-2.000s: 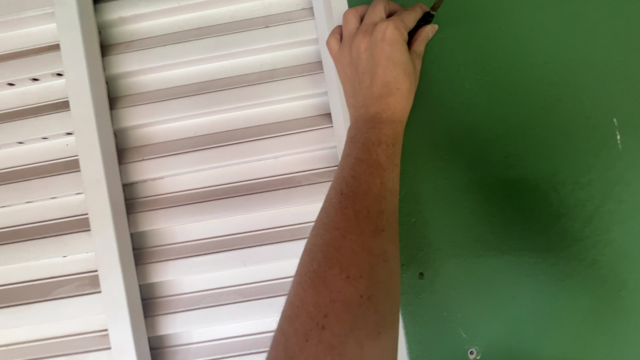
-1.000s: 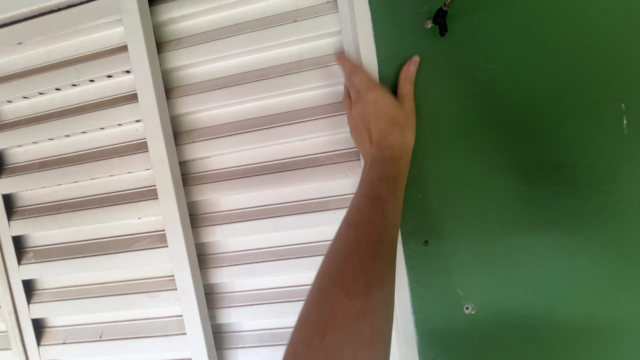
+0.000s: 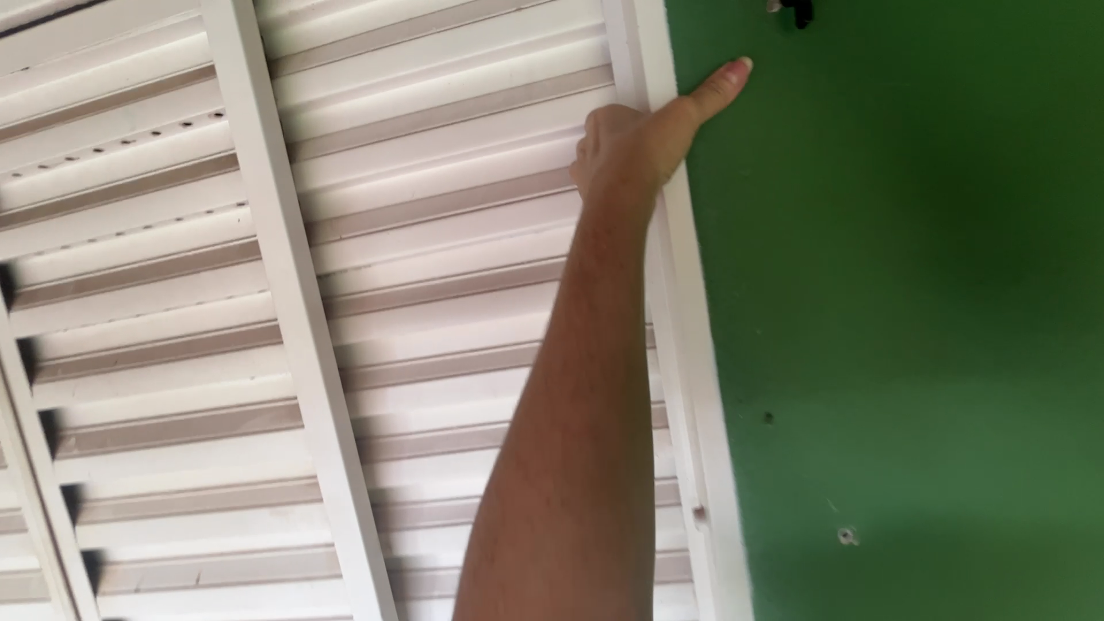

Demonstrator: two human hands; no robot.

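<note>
My left hand (image 3: 638, 151) reaches up from the bottom, its back toward the view. Its bent fingers rest at the white frame (image 3: 690, 285) on the right side of a louvered shutter (image 3: 448, 190); their tips are hard to make out. The thumb is spread away to the right over the green wall (image 3: 906, 259). No object shows in this hand. A small black fitting (image 3: 800, 10) on the wall, cut off by the top edge, is above and right of the thumb. My right hand is out of view.
A white upright bar (image 3: 293, 285) divides the slats, and another narrow upright (image 3: 39, 483) stands at the lower left. Low on the wall are a small dark hole (image 3: 768, 417) and a pale-rimmed hole or plug (image 3: 848, 536).
My left hand has let go of the dark fitting at the wall and moved down and left to the shutter's frame. The view has shifted, showing more of the shutter.
</note>
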